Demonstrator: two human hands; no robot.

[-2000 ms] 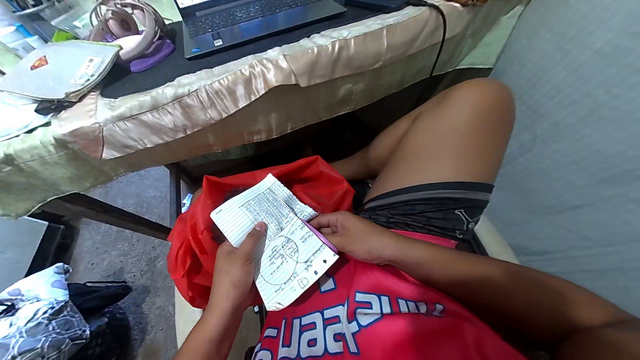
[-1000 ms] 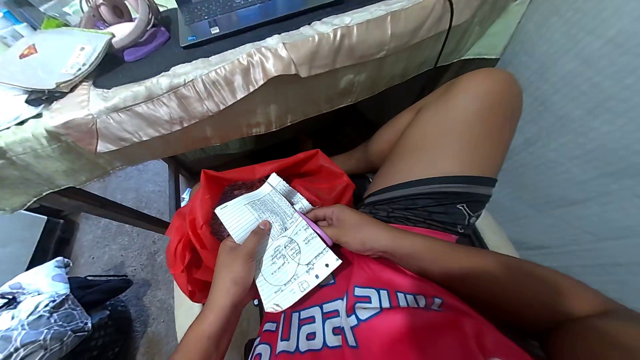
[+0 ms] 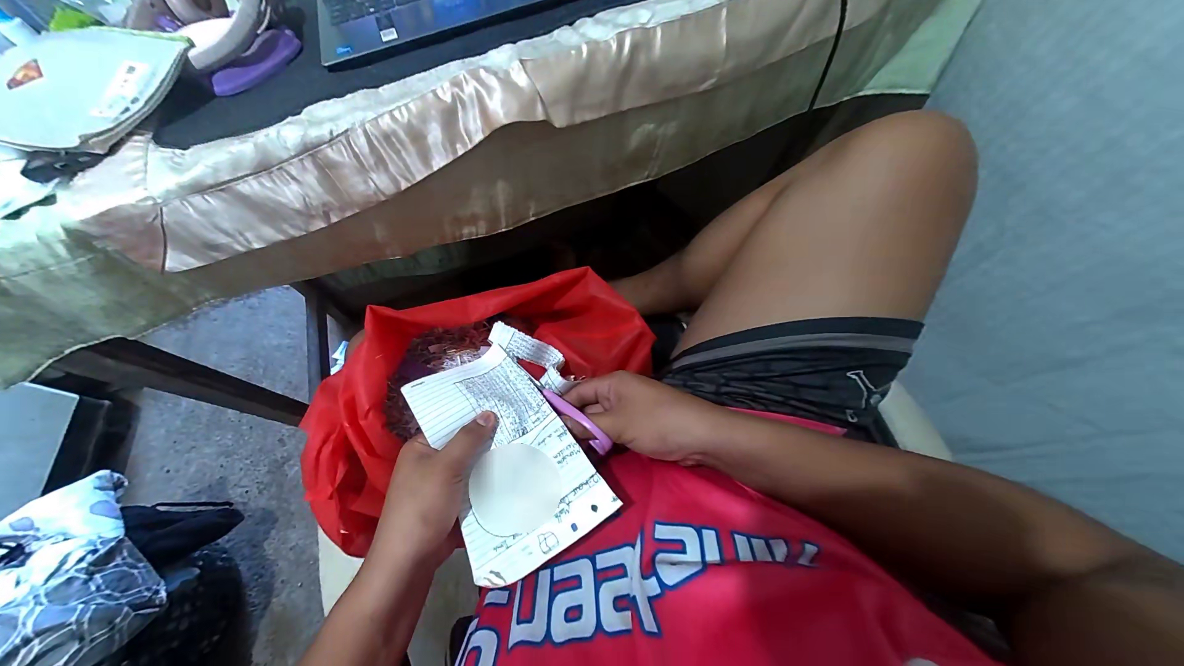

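My left hand [image 3: 444,481] pinches a sheet of lined paper [image 3: 495,388] that bears handwriting, thumb on top. A pale round patch covers part of the sheet. My right hand [image 3: 624,412] grips purple-handled scissors [image 3: 578,421] at the sheet's right edge; their blades are hidden. A narrow paper strip [image 3: 527,347] hangs curled at the top of the sheet, near the scissors. Beneath and behind the paper lies an open red plastic bag [image 3: 347,444], with a mass of thin, shiny shreds [image 3: 416,361] inside.
Ahead stands a table with a satin cloth [image 3: 370,185], bearing a laptop [image 3: 388,32], headphones [image 3: 227,37] and a pale pouch [image 3: 88,83]. A black cable [image 3: 832,55] hangs over its edge. Patterned fabric [image 3: 74,564] lies at lower left. A grey curtain [image 3: 1073,277] hangs at right.
The narrow strip at the paper's top right has come away further from the sheet and now curls outward. My right hand with the scissors stays at the sheet's right edge.
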